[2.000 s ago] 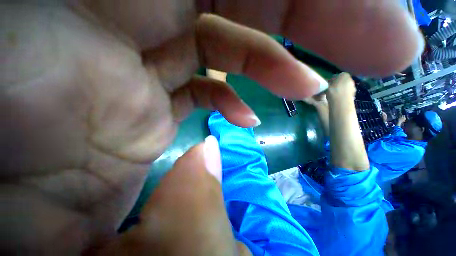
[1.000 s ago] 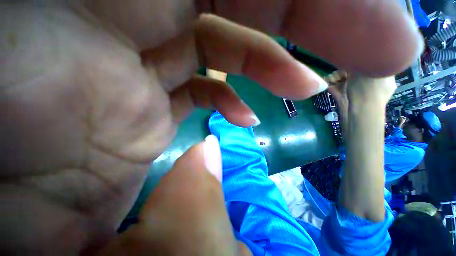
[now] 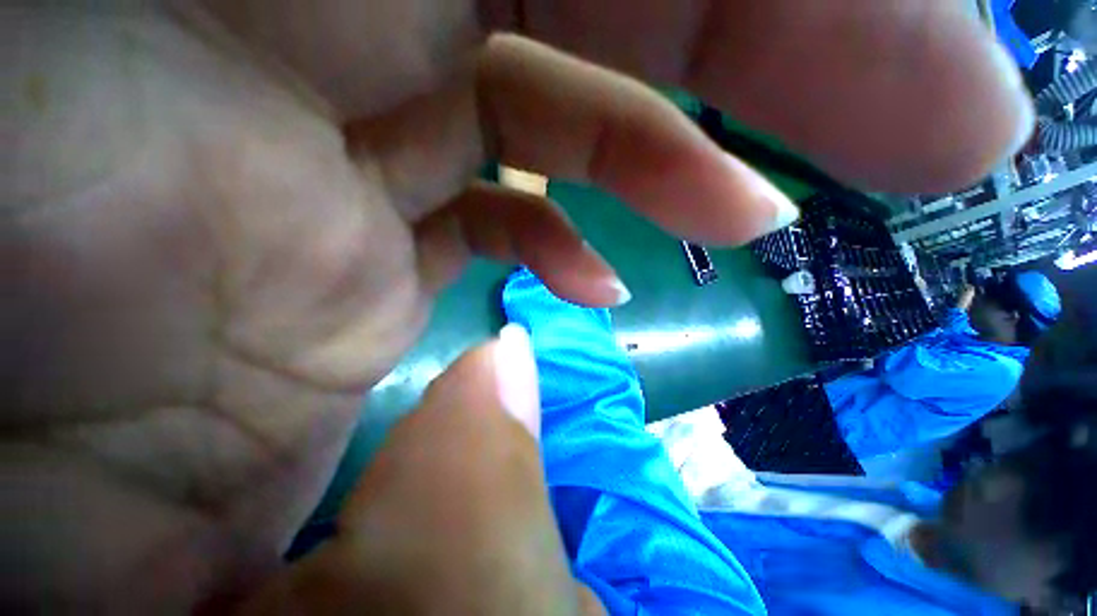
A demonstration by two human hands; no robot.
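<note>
A bare hand (image 3: 519, 247) fills the left and top very close to the lens, palm towards me, its fingers curled and apart. I see nothing held in it. I cannot tell whether it is my left or my right hand; no other hand of mine can be made out. Beyond the fingertips, a small dark rectangular unit with a pale border (image 3: 699, 261) lies on the glossy green surface (image 3: 674, 337). A blue sleeve (image 3: 602, 421) runs up from the bottom centre; whose it is cannot be told.
Stacked black blister trays (image 3: 860, 283) stand at the right of the green surface. A dark speckled sheet or tray (image 3: 788, 427) lies below them. A tan piece (image 3: 522, 181) shows between the fingers. A person in a blue smock and cap (image 3: 938, 373) is at the right; a blurred dark head is lower right.
The bare forearm with a blue sleeve that reached across the trays has left that spot, uncovering them. A blurred dark head and blue clothing now show lower right. The near hand has barely moved.
</note>
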